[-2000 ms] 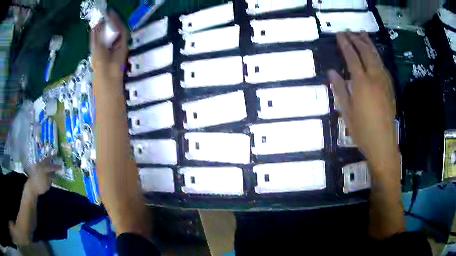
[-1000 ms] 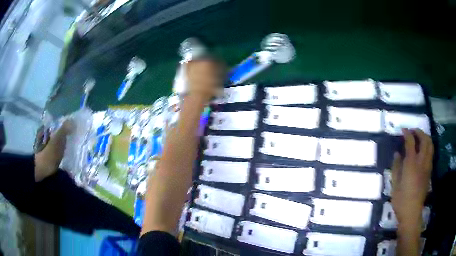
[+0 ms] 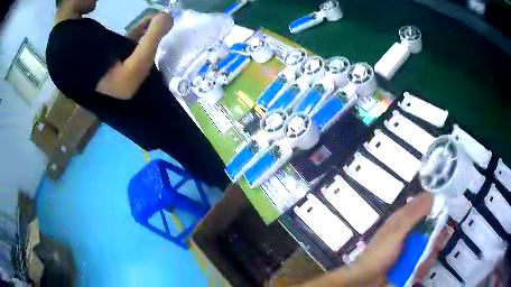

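Note:
My left hand point(image 3: 412, 224) reaches in from the bottom edge and holds an open fan. The fan's round white head point(image 3: 442, 165) points up and its blue battery point(image 3: 409, 260) shows in the handle. My right hand cannot be made out. Below and beside the held fan, a black blister tray point(image 3: 308, 238) holds rows of white handle covers point(image 3: 367, 176). Several open fans point(image 3: 333, 109) lie on a yellow-green board point(image 3: 227, 132) left of the tray, blue sides up.
A fan with a white handle point(image 3: 392, 60) and an open fan point(image 3: 305, 22) lie on the green belt point(image 3: 358, 42). Another worker point(image 3: 106, 61) stands at the left by a crumpled clear bag point(image 3: 193, 39). A blue stool point(image 3: 159, 196) and cardboard boxes point(image 3: 70, 120) are on the floor side.
The view has swung left, bringing the other worker and stool into sight. My left hand now holds an open fan low over the tray. My right hand has left the tray area in view.

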